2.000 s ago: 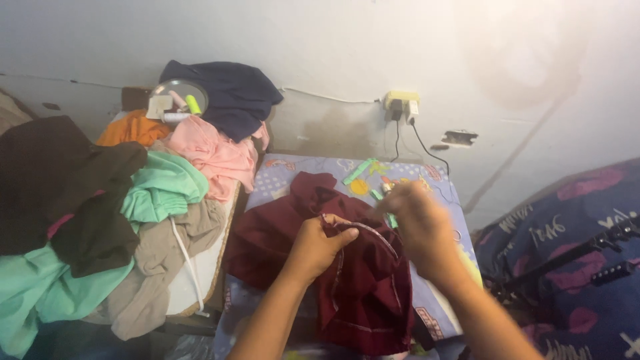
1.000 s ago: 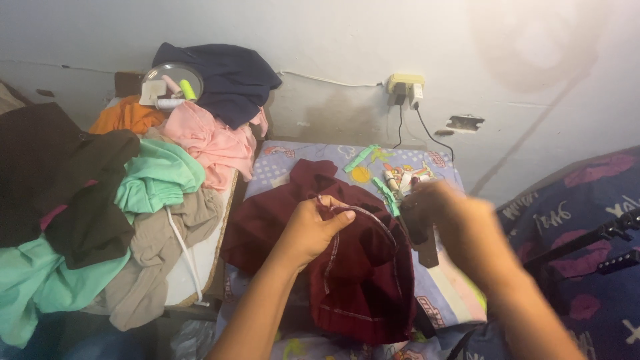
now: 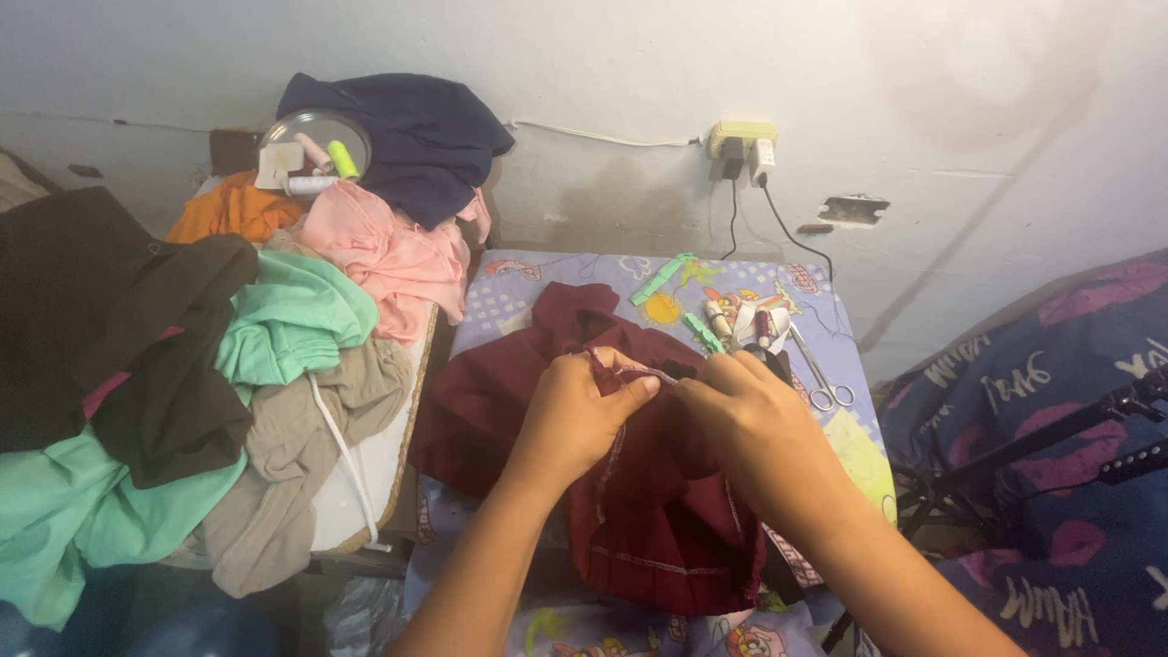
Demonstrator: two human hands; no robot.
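A maroon garment with pale overlocked seams lies over the cloth-covered table. My left hand pinches its seam edge between thumb and fingers. Close on the right, my right hand is closed on the same edge; its fingertips are partly hidden, and whether a needle is in them cannot be told. Beyond the right hand lie metal scissors, a maroon thread spool, a cream spool and mint-green strips.
Heaped clothes, including mint-green and pink ones, cover the left surface. A round tray there holds thread spools. A power outlet with two plugs is on the wall. A black tripod stands at right, before a patterned dark blue cloth.
My right hand, raised and blurred at the right a second ago, has come down and left to the seam edge beside my left hand. The scissors now show on the table.
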